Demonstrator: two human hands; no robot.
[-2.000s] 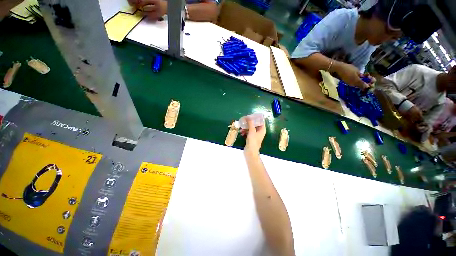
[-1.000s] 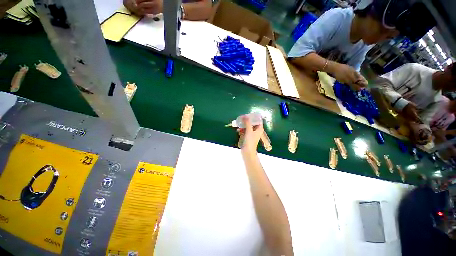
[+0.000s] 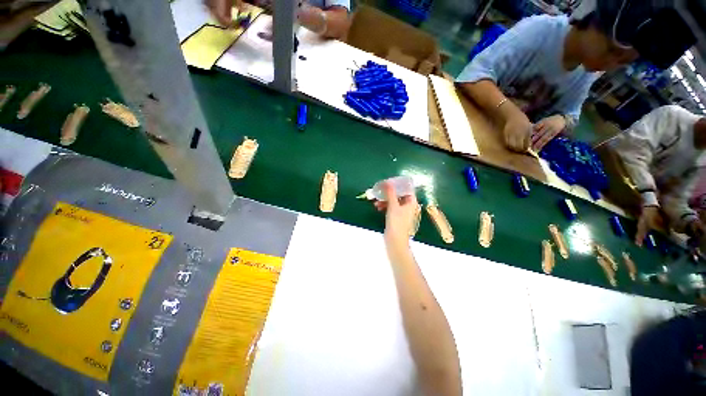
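My right hand [image 3: 397,209] reaches over the green conveyor belt [image 3: 356,158] and is closed around a small translucent squeeze bottle [image 3: 393,188]. The bottle's thin tip points left, above the belt. A beige shell half [image 3: 329,192] lies on the belt left of the tip, apart from it. Another shell [image 3: 417,220] is partly hidden behind my hand, and a tilted shell [image 3: 440,223] lies just right of it. More beige shells are spaced along the belt on both sides. My left hand is not in view.
A grey metal post [image 3: 166,116] stands at left, before the belt. A printed headset sheet [image 3: 155,232] and white board [image 3: 348,309] line the near side. Blue cells lie on the belt's far half and in a heap [image 3: 377,91]. People sit opposite. A dark shape is at lower right.
The shells and blue cells on the belt have shifted right. The shell that was under my hand now shows right of it. My right hand still holds the bottle in nearly the same place.
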